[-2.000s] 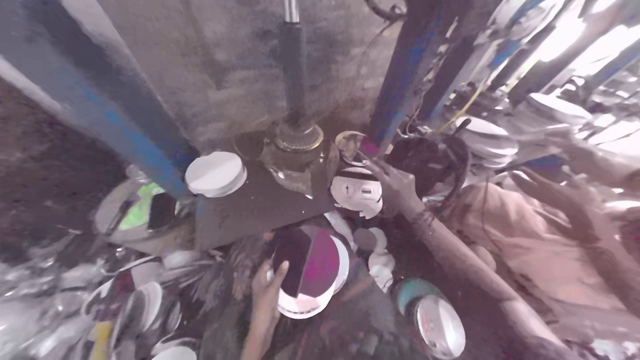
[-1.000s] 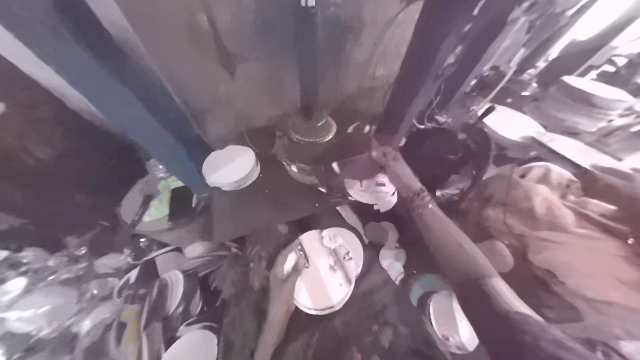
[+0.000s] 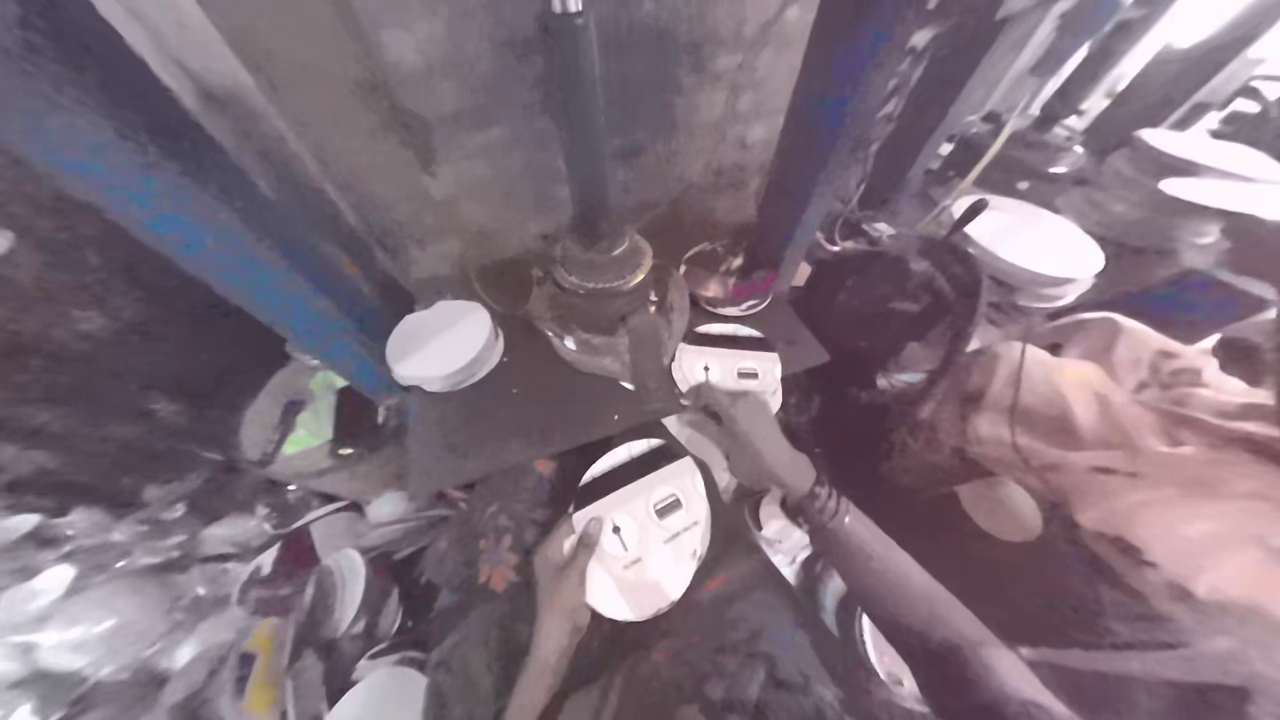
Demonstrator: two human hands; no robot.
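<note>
My left hand [image 3: 568, 562] grips the left edge of a round white disc [image 3: 645, 560] with a dark band and small printed marks, its thumb on the face. My right hand [image 3: 745, 435], with bangles on the wrist, is at the lower edge of a similar white disc [image 3: 728, 362] on the dark work board [image 3: 530, 405]; its fingertips are partly hidden, so whether it grips anything is unclear. Behind them stands a machine base with a toothed metal collar [image 3: 603, 265] under a vertical shaft [image 3: 585, 130]. A small round dish [image 3: 728, 280] lies right of the collar.
A white round stack [image 3: 445, 345] sits on the board's left. A bowl with green material [image 3: 310, 415] is beside the blue post [image 3: 200, 230]. Right are a dark basin [image 3: 890, 300] and a white round container [image 3: 1030, 245]. Cluttered round pieces lie lower left; pinkish cloth [image 3: 1130, 450] lies right.
My right hand has moved down from near the small dish to the lower edge of the disc on the board. The piece in my left hand showed a dark and magenta face two seconds ago.
</note>
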